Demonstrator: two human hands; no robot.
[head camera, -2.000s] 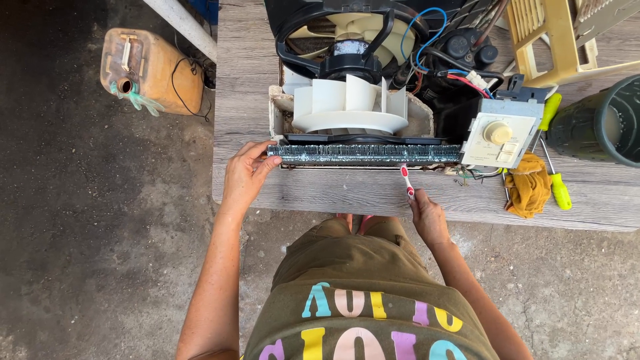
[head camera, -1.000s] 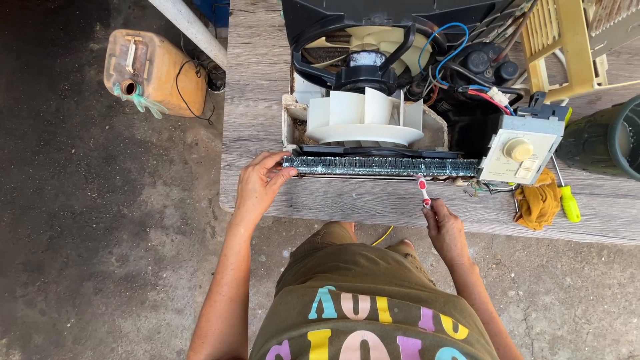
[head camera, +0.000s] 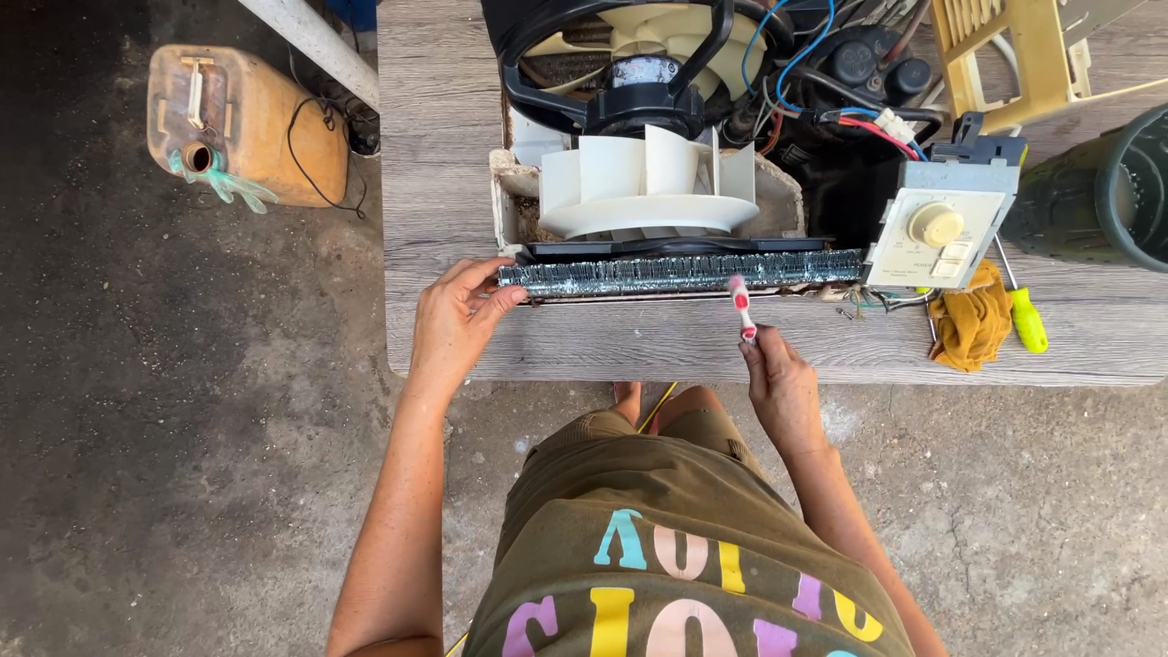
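An opened window air conditioner lies on a wood-grain table, its finned coil (head camera: 675, 272) along the side facing me. My left hand (head camera: 461, 315) grips the coil's left end between thumb and fingers. In my right hand (head camera: 780, 379) is a red-and-white toothbrush (head camera: 743, 310), its blurred head at the coil's lower edge, right of the middle. Behind the coil sit a white blower wheel (head camera: 648, 187) and a cream fan blade (head camera: 639, 36) with a black shroud. A control panel with a knob (head camera: 935, 225) adjoins the coil's right end.
A mustard cloth or glove (head camera: 972, 319) and a yellow-green-handled screwdriver (head camera: 1028, 319) lie right of the coil. Farther right stands a dark green bucket (head camera: 1109, 196), with a cream plastic grille (head camera: 995, 55) behind. A jerrycan (head camera: 246, 123) is on the floor at left, beside a white pole (head camera: 319, 46).
My right hand and the toothbrush stay near the coil's right part, with only small shifts. My left hand keeps its place at the coil's left end. The view has shifted somewhat.
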